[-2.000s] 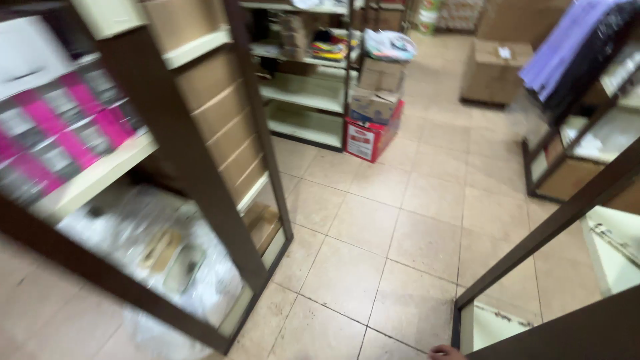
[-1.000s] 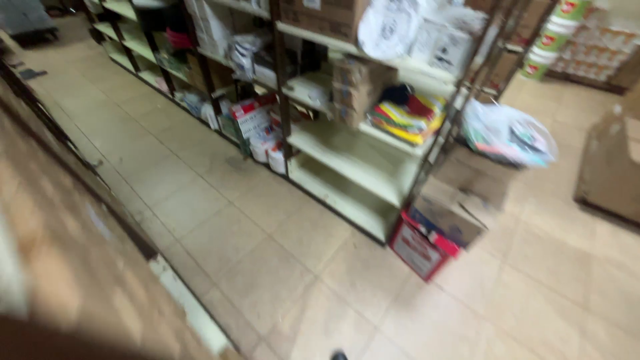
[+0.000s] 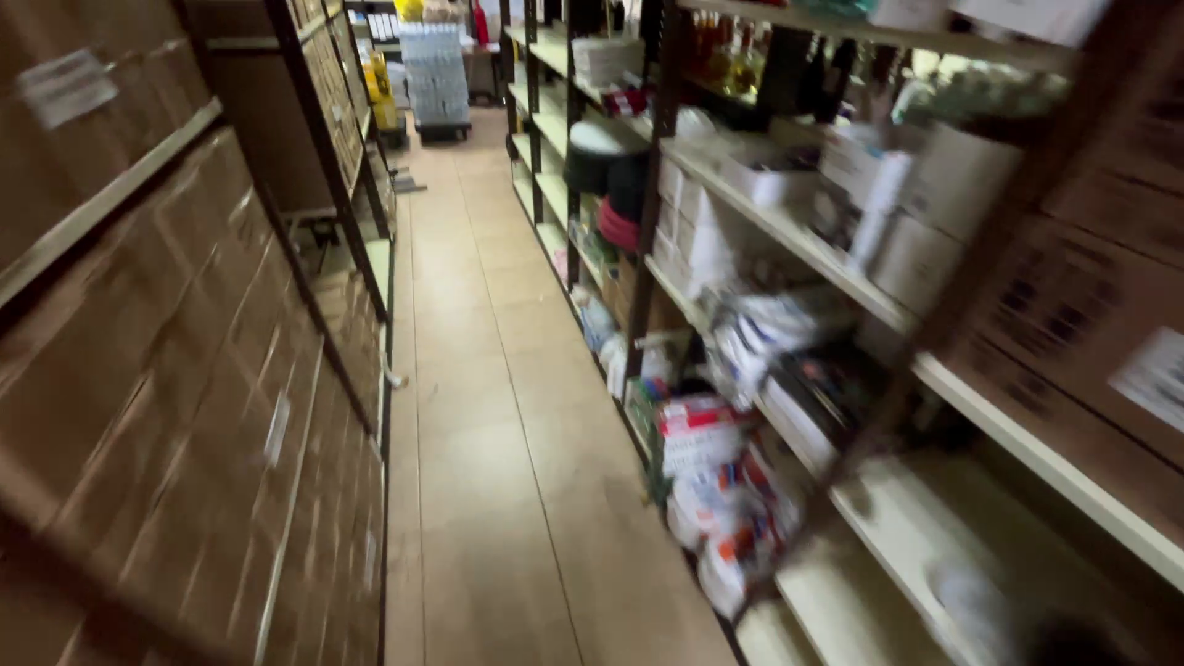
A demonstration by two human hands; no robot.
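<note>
Neither of my hands shows in the view now, so what they hold or touch is hidden. A narrow tiled aisle (image 3: 490, 398) runs ahead between two rows of metal shelving. On the left, large cardboard boxes (image 3: 185, 407) are stacked close together on the shelves. White plastic bags (image 3: 731, 518) with red and blue print lie on a low level at the right, below a silvery plastic package (image 3: 768, 333). Farther along the right row, a round black thing with a pale top (image 3: 606, 148) juts out over the aisle. The picture is blurred.
Shrink-wrapped water bottles (image 3: 435, 74) stand on a dark wheeled base at the aisle's far end, with yellow things (image 3: 377, 88) beside them. Dark shelf posts (image 3: 652, 194) edge the aisle at right. A small pale scrap (image 3: 396, 380) lies by the left shelving. Brown cartons (image 3: 1091, 305) fill the near right shelf.
The view has swung from the shelf end to look along the aisle. A few fingertips showed at the bottom edge two seconds ago; no hand shows now.
</note>
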